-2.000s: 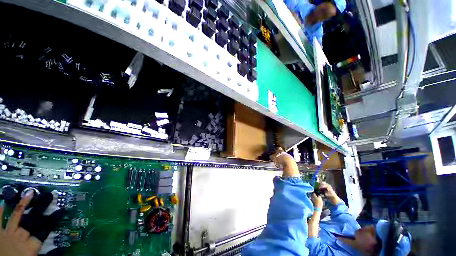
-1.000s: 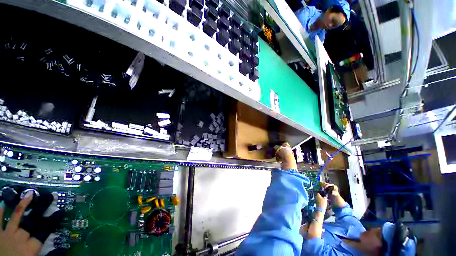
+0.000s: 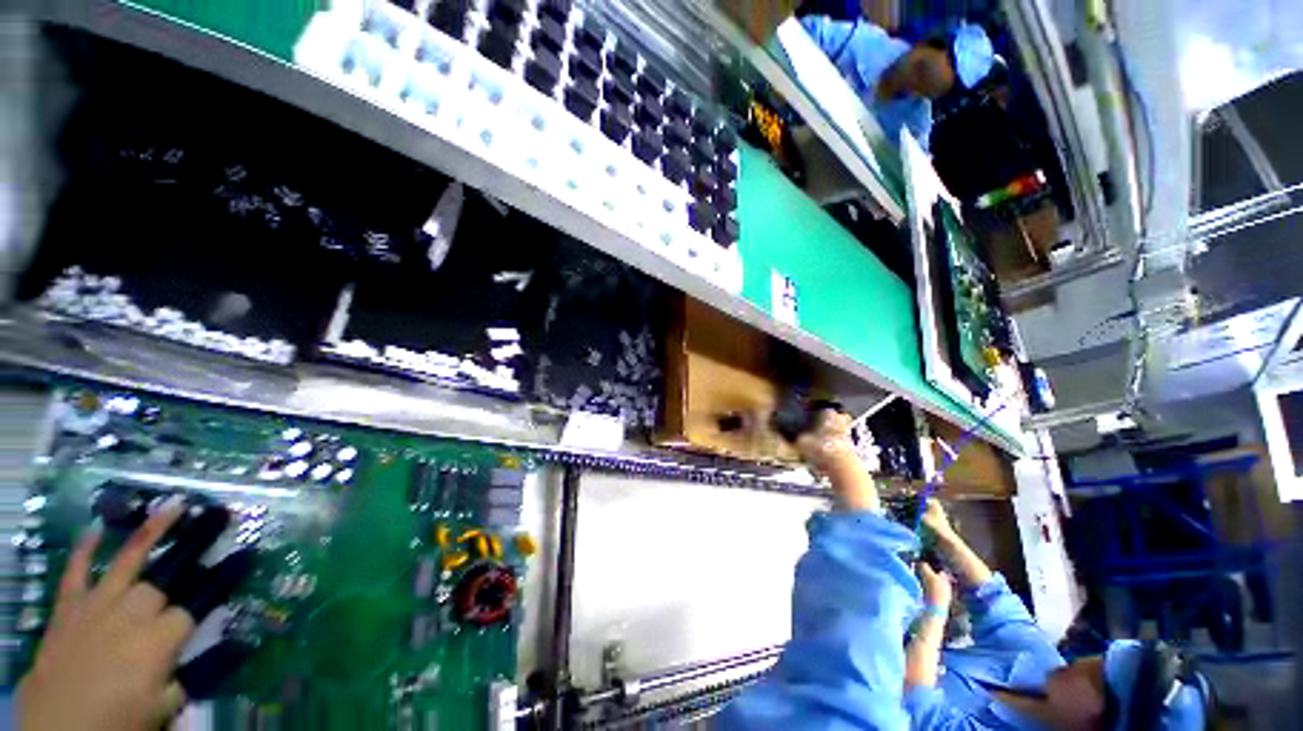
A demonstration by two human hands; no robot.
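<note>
A large green circuit board (image 3: 357, 600) lies at the left, partly filled with parts. My left hand (image 3: 122, 628) is over its left part, fingers spread, with black covers on some fingers. Dark round parts lie at its fingertips; no held part can be made out. My right hand (image 3: 833, 436), at the end of a blue sleeve, is at the right end of an open cardboard box (image 3: 700, 379). Black shows at its fingertips, and I cannot tell finger covers from a held part. A small dark part lies in the box. A dark coil (image 3: 486, 594) with reddish winding sits on the board.
Black bins (image 3: 429, 307) with loose white parts stand behind the metal rail (image 3: 657, 466). A white foam tray (image 3: 557, 157) of black parts is on the green-topped shelf (image 3: 829, 264). Another person (image 3: 1000, 657) works beyond my right arm; one more is across the line.
The view has shifted, so the board and bins appear farther right. My left hand shows more fully, its fingers still over the board. My right hand stays by the box, with black now plainer at its fingertips.
</note>
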